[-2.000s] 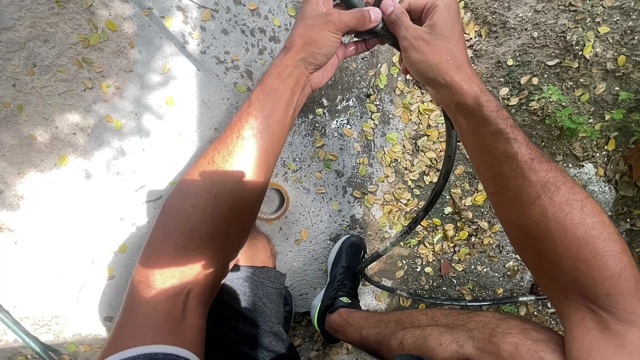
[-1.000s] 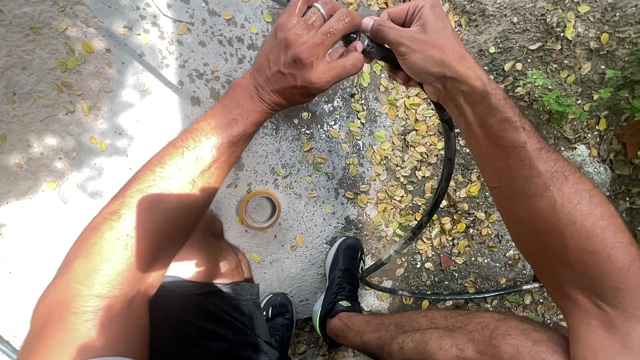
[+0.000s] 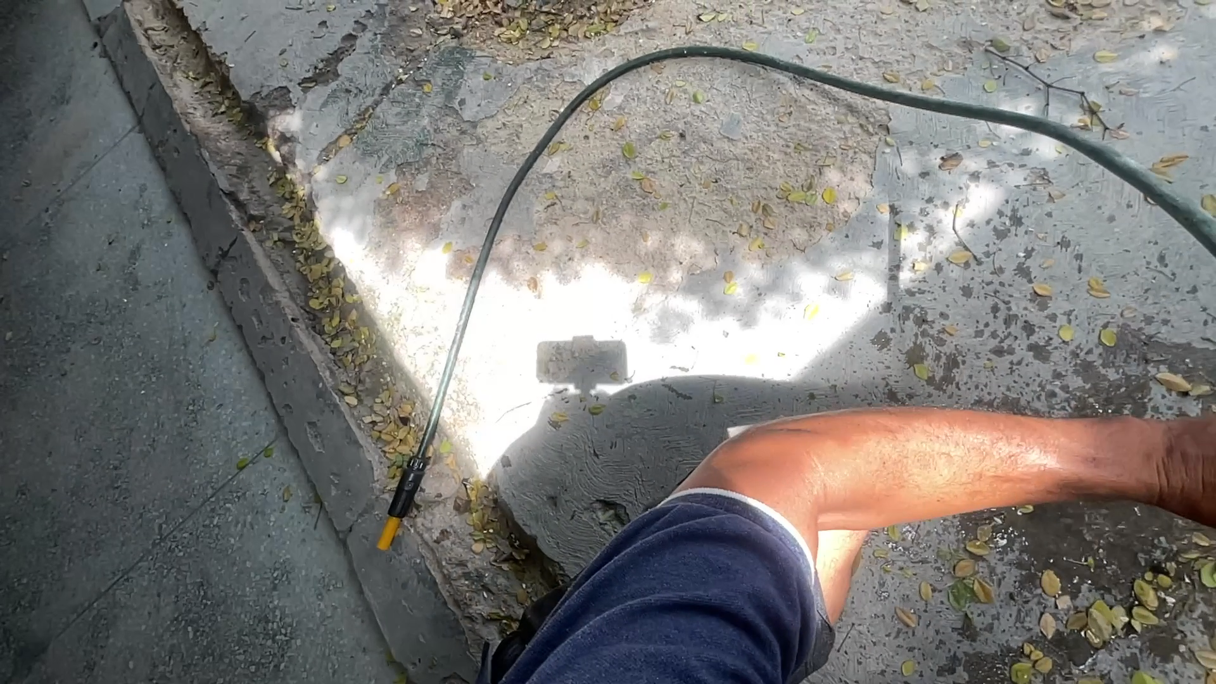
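A green garden hose [image 3: 722, 52] arches across the concrete from the right edge of the head view and comes down on the left. At its end sits a black hose nozzle [image 3: 408, 486] with a yellow tip [image 3: 388, 534], lying by the kerb edge. My left arm, in a dark blue sleeve, reaches out to the right; only the wrist shows at the right edge, so the hand and whatever it may hold are cut off. My right hand is outside the view.
A concrete kerb [image 3: 275, 351] runs diagonally down the left, with a gutter of fallen leaves beside it and grey paving [image 3: 123, 380] beyond. A thin twig [image 3: 1045, 85] lies at the upper right. Damp, leaf-strewn concrete is at the lower right.
The view has swung far to the left. Both hands, which were together on a black hose, have left the frame, as has the roll of tape on the ground.
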